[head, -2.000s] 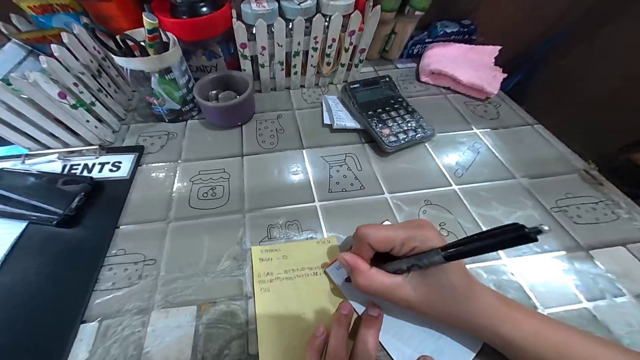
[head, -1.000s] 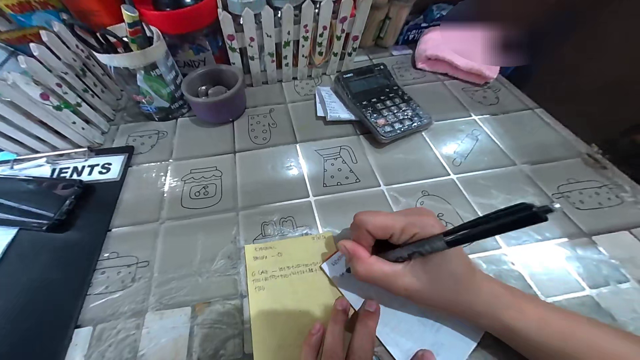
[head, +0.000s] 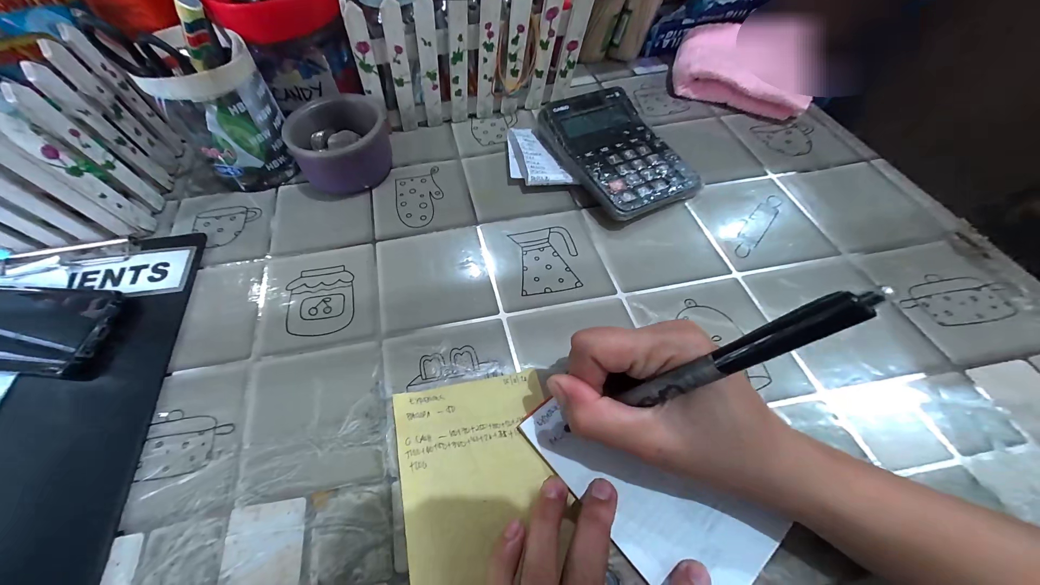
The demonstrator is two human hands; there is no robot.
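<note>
My right hand grips a black retractable pen, its tip hidden behind the fingers at the upper left corner of a white sheet of paper. Small handwriting shows beside the fingertips. My left hand lies at the bottom edge, fingers spread flat over the seam between the white sheet and a yellow paper with handwritten lines. The white sheet partly overlaps the yellow one. Beyond them, a calculator rests partly on a printed slip.
A black clipboard with a dark phone lies left. Behind stand a pen container, a purple bowl with coins, a red-lidded jar and a white picket fence. A pink towel lies back right on the plastic-covered tiled table.
My right hand keeps its grip on the pen at the white sheet's upper corner, having shifted only slightly. The left hand stays on the papers.
</note>
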